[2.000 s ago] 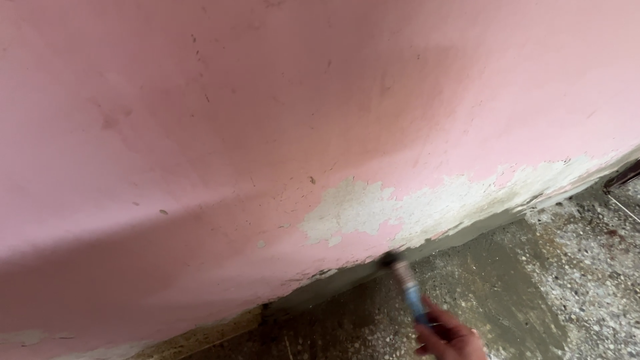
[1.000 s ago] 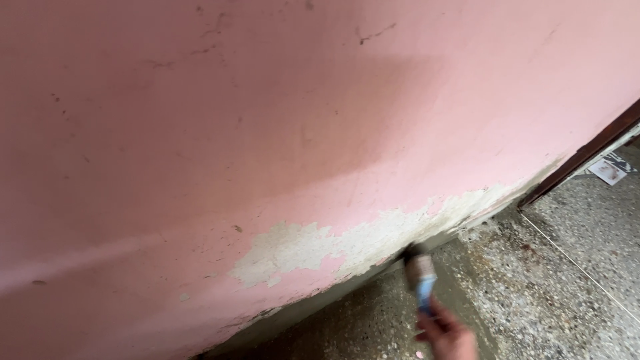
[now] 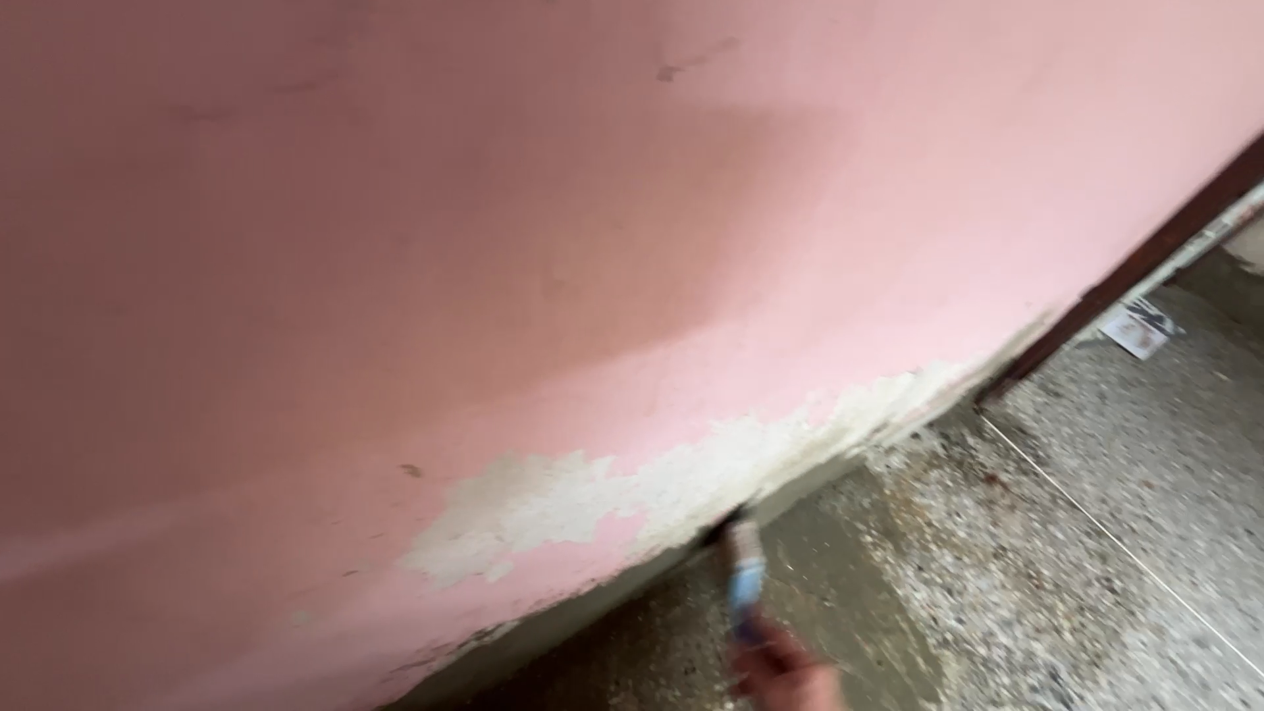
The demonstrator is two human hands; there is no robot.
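My right hand [image 3: 785, 671], low and right of centre, grips the blue handle of a paintbrush [image 3: 748, 573]. The brush's dark bristles point up and away from me, at the foot of a pink painted wall [image 3: 553, 296]. They lie against the grey strip [image 3: 592, 612] that runs along the wall's base. Just above this strip, a patch of peeled paint [image 3: 691, 479] shows whitish plaster. Hand and brush are blurred. My left hand is out of view.
Speckled terrazzo flooring [image 3: 1037, 553] spreads at the right, with a grey smeared band [image 3: 839, 573] beside the wall and a thin pale line across it. A dark brown door frame [image 3: 1136, 267] ends the wall. Beyond it lies a piece of paper [image 3: 1136, 331].
Compared with one second ago, the brush in my right hand is further left along the wall's base. The view has swung right since two seconds ago, bringing the door frame and paper in.
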